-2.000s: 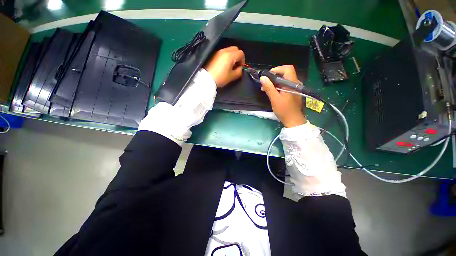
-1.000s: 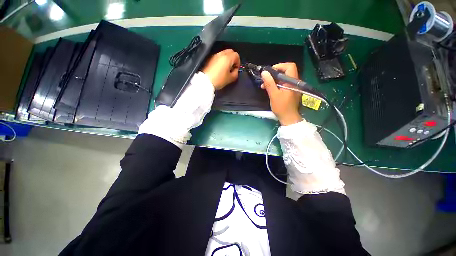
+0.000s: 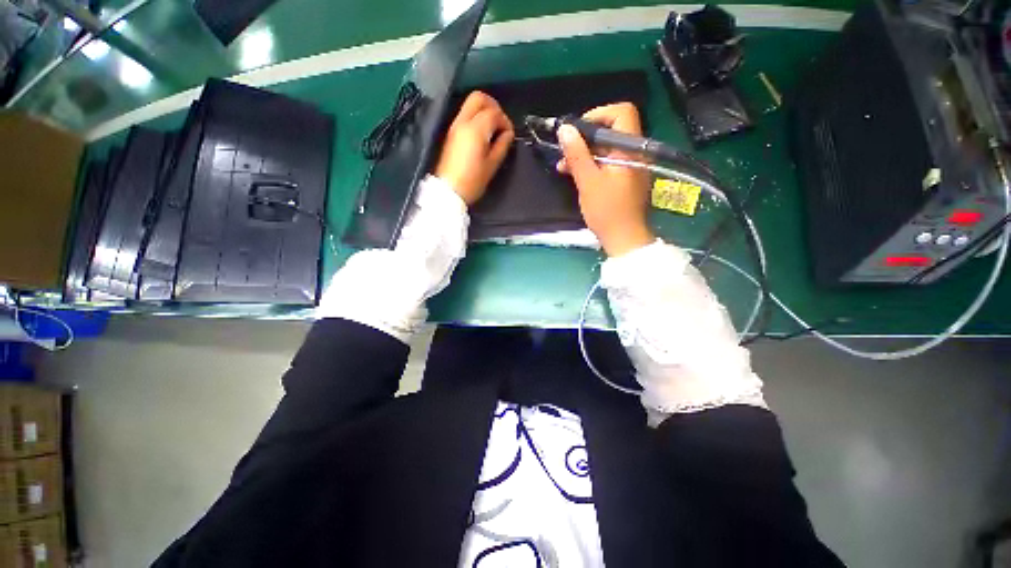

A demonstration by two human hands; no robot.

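My right hand (image 3: 610, 178) holds the black soldering iron (image 3: 632, 141) like a pen, its tip pointing left toward my left fingertips. My left hand (image 3: 477, 146) has thumb and fingers pinched together just left of the tip, over the flat black panel (image 3: 532, 205). Thin wire ends show faintly at the fingertips; they are too small to make out clearly. An upright black panel (image 3: 399, 189) stands tilted left of my left hand, with a coiled black cable (image 3: 392, 120) on its face.
Overlapping black panels (image 3: 238, 239) lie at left beside a brown carton (image 3: 39, 205). The iron stand (image 3: 704, 72) is behind the work, a yellow label (image 3: 675, 196) right of my right hand. The soldering station (image 3: 887, 166) is at right; a pale cable (image 3: 865, 353) loops along the bench edge.
The view has shifted and turned, so the cartons at lower left now show and the spool has left the picture. Both hands stay at the same work, with the tip slightly apart from the left fingertips.
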